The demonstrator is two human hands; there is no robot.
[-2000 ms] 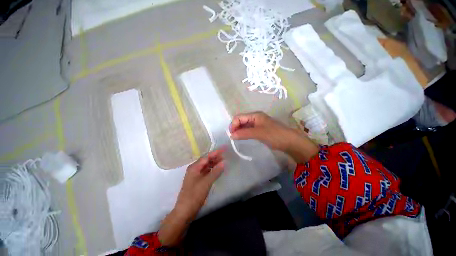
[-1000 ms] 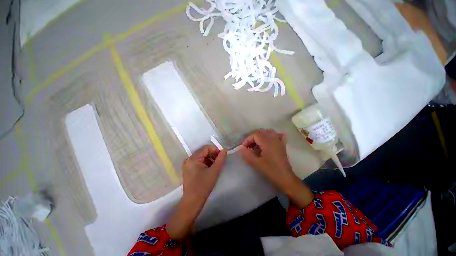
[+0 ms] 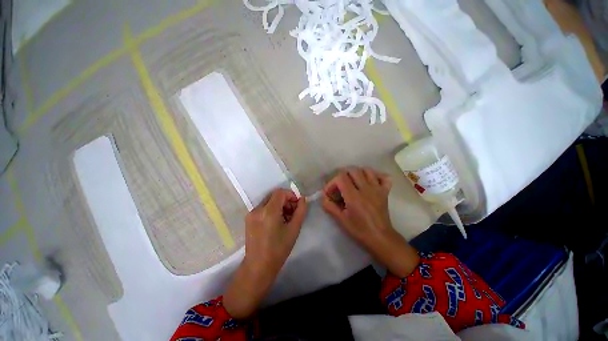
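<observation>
The white garment panel (image 3: 230, 130) lies flat, its two straps pointing up and away, with a U-shaped neckline between them. My left hand (image 3: 273, 216) pinches a narrow white tape strip (image 3: 314, 196) at the right armhole edge, near the base of the right strap. My right hand (image 3: 357, 203) pinches the strip's other end, a short way to the right. The strip is short between my fingertips. The panel's edge under my hands is partly hidden.
A glue bottle (image 3: 430, 174) lies right of my right hand, nozzle towards me. A short tape pile (image 3: 337, 60) is at top centre. Thick white panels (image 3: 513, 126) lie at right. A long tape bundle (image 3: 20, 310) and small white wad (image 3: 48, 280) are lower left.
Since two seconds ago, my right hand has moved from beside the strap to the armhole edge and my left hand has taken hold of the strip. The view has shifted, showing the whole glue bottle.
</observation>
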